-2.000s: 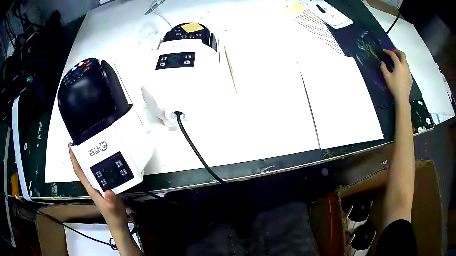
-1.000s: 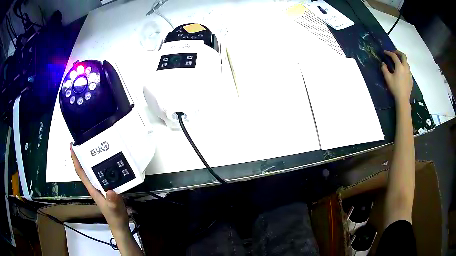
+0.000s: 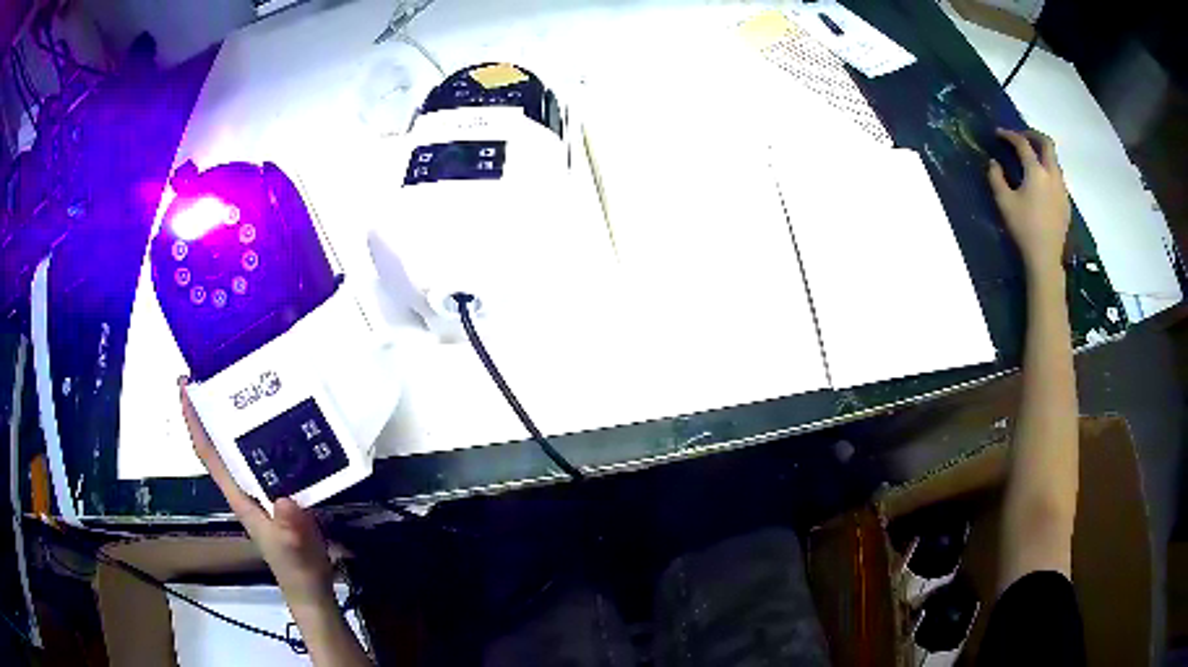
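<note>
A white PTZ camera [image 3: 352, 378] lies at the left front of the bench. Its black rotating head [image 3: 248, 306] shows a ring of small LEDs and glows bright pink and purple. My left hand [image 3: 280, 528] holds its lower edge, with the thumb at the fixed lens panel [image 3: 293, 446]; the fingers under the shell are partly hidden. A second white camera [image 3: 489, 228] stands mid-table with a black cable [image 3: 508, 391]. My right hand [image 3: 1032, 202] rests on a small dark mouse [image 3: 1008, 164] at the right; the mouse is mostly covered.
White sheets [image 3: 704, 300] cover the dark green bench. A printed sheet [image 3: 827, 78] and white card [image 3: 866, 46] lie at the far right. Dark cables and gear [image 3: 65, 170] stand at left. Open cartons with contents sit below the front edge at left and right [image 3: 1114, 521].
The left camera's head was dark, then lit white and red, and now glows stronger pink and purple. Its LED ring faces differently than two seconds ago. Both hands have stayed nearly still.
</note>
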